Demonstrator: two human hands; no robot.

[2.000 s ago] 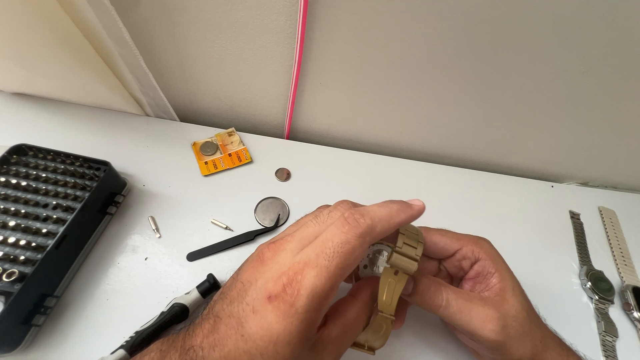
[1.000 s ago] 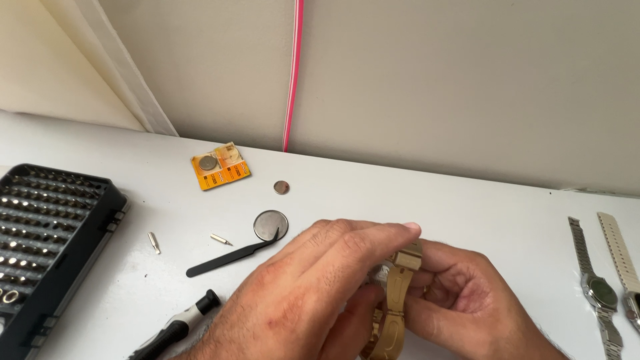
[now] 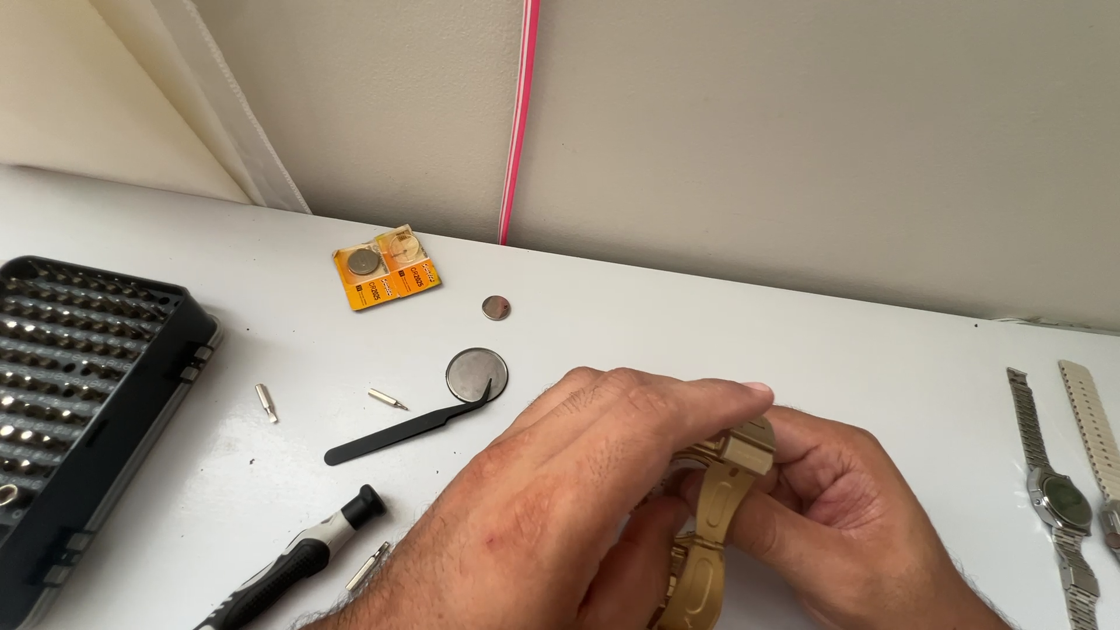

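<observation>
Both of my hands are on a gold-coloured metal watch (image 3: 719, 516), whose folding clasp and bracelet show between them. My left hand (image 3: 569, 490) covers the watch case from the left, its index finger stretched over the top and its thumb below. My right hand (image 3: 831, 507) grips the bracelet near the clasp from the right, thumb in front. Left of my hands, black bent-tip tweezers (image 3: 402, 435) lie with their tip on a round metal watch case back (image 3: 477, 374). A black and grey screwdriver (image 3: 293, 564) lies nearer, beside a double-ended bit (image 3: 367, 567) partly behind my left hand.
A bit case (image 3: 203, 337) holds rows of screwdriver bits at left. Two small bits (image 3: 266, 403) (image 3: 387, 399) lie loose. Further back are a coin cell (image 3: 496, 307) and an orange battery blister pack (image 3: 385, 284). A silver watch (image 3: 1060, 503) and a beige-strapped watch (image 3: 1089, 411) lie at right.
Both hands stay around the gold watch. Its clasp and bracelet have tilted a little, and less of the case interior shows than two seconds ago. The view has shifted slightly.
</observation>
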